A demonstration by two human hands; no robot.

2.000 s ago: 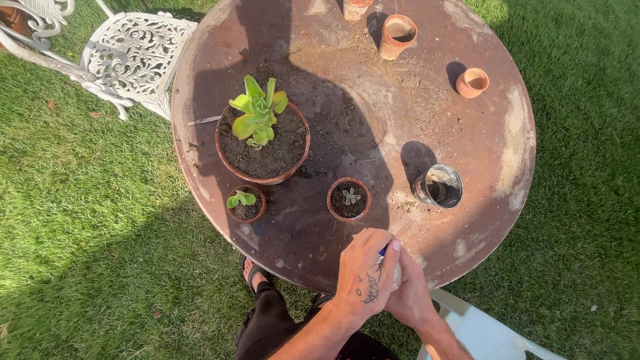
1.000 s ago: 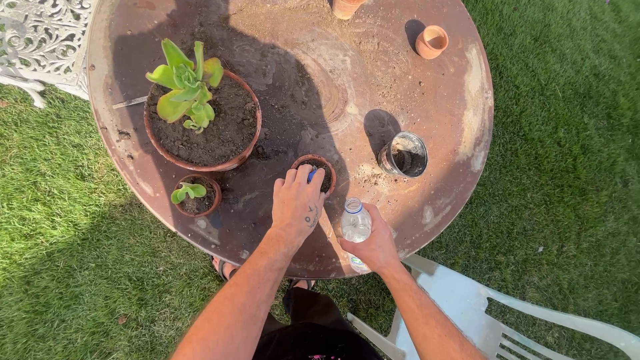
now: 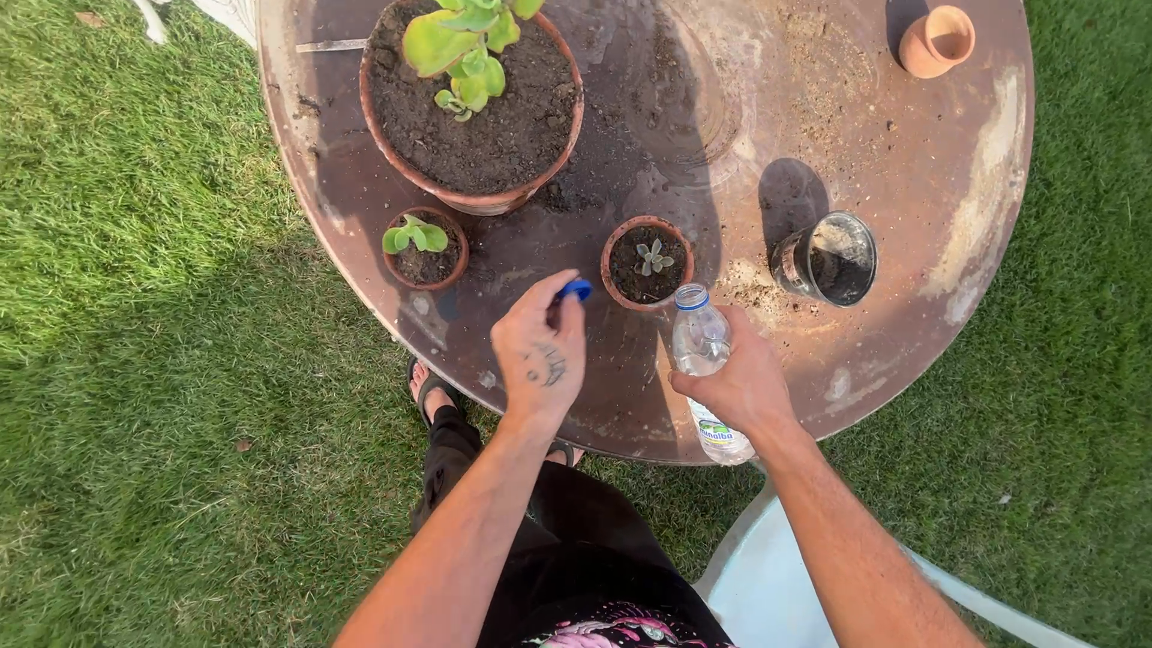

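Note:
Between its thumb and fingers my left hand (image 3: 544, 346) pinches a blue bottle cap (image 3: 573, 290), left of a small terracotta pot (image 3: 646, 303) with a little succulent (image 3: 653, 258) in soil. My right hand (image 3: 742, 373) grips an uncapped clear plastic water bottle (image 3: 702, 337), tilted, its mouth close to that pot's lower right rim. Another small terracotta pot (image 3: 427, 286) holds a green-leaved seedling (image 3: 415, 236). Behind it stands a large terracotta pot (image 3: 472, 200) with a leafy succulent (image 3: 468, 54).
On the round brown table (image 3: 909, 342) stand a black plastic pot (image 3: 825, 261) and an unplanted terracotta pot (image 3: 936, 42), with loose soil scattered around. A flat strip (image 3: 331, 45) lies beside the large pot. A pale chair (image 3: 774, 576) is at the table's near edge.
Both hands were together near the table's edge two seconds ago; they are now apart, the bottle in the right. Since one second ago my left hand has moved left off the small succulent's pot.

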